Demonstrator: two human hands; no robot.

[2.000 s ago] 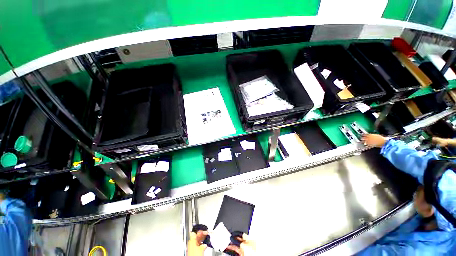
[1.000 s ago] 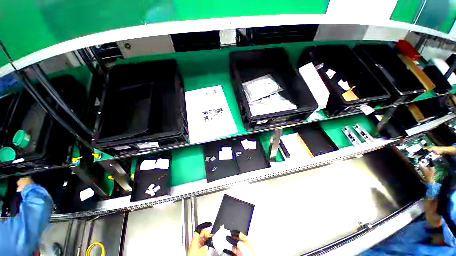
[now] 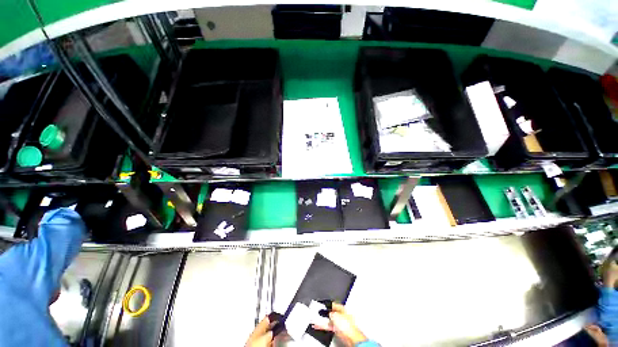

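Note:
A black component tray (image 3: 328,276) is tilted at an angle over the pale metal line surface, bottom centre. White paper slips (image 3: 298,320) are over its near end. My left hand (image 3: 263,332), dark at the fingertips, pinches the left edge of the larger slip. My right hand (image 3: 342,324) is over the tray's lower right side, its dark-tipped fingers on a smaller white slip. The near end of the tray is partly hidden by slips and fingers. I cannot tell whether the tray rests on the surface or is held up.
Black totes (image 3: 220,108) line the upper shelf, with an instruction sheet (image 3: 315,139) between two. Black trays (image 3: 223,215) holding white slips are on the lower shelf. A yellow ring (image 3: 137,301) lies left. Blue-sleeved arms (image 3: 59,251) reach in left; another person is at right.
The view has shifted, bringing more of the line surface into sight. The tray is turned more diagonally. Two slips now show apart between my hands. The neighbour's arm at left reaches further in.

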